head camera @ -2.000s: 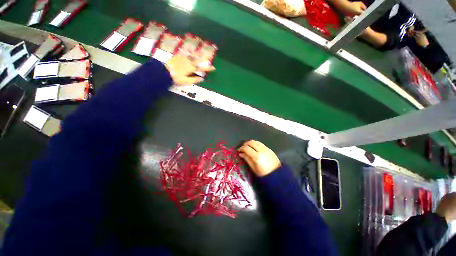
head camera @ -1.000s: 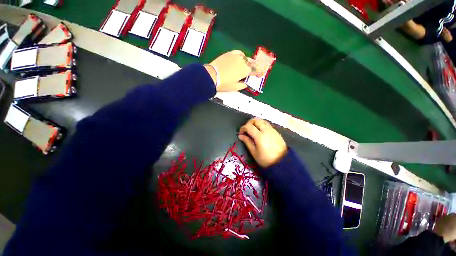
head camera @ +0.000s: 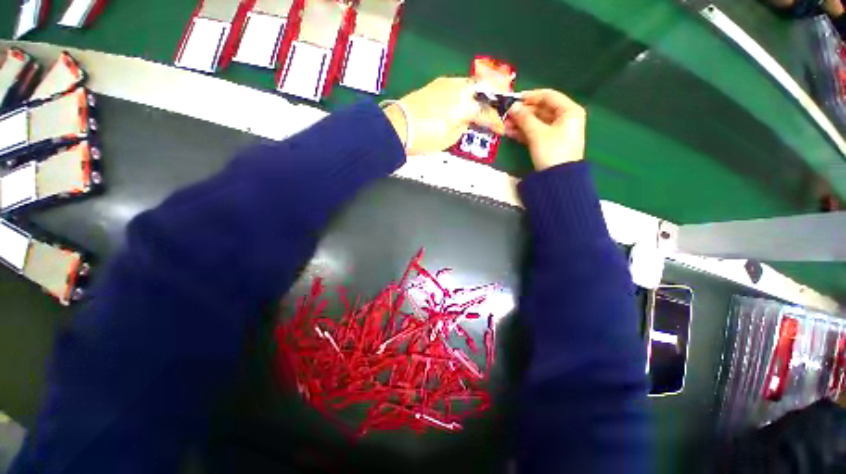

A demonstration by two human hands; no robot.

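Observation:
A red-rimmed toy truck body is at the near edge of the green belt, its white patterned end showing. My left hand holds it from the left and covers its middle. My right hand is at its right side, fingertips together against a small dark piece between the hands. Whether that piece is loose or part of the body is unclear; any red trim part in the fingers is hidden. A loose heap of thin red trim parts lies on the black table below.
Pale-topped red units lie on the belt at upper left. Toy trucks are on the table at far left. The white belt side rail crosses between. A white case, smartphone, clear tray and grey metal bar are at right.
My right hand has moved up from beside the red heap to the truck body. The body now shows a patterned face, with my left hand still at it. The camera view has shifted slightly.

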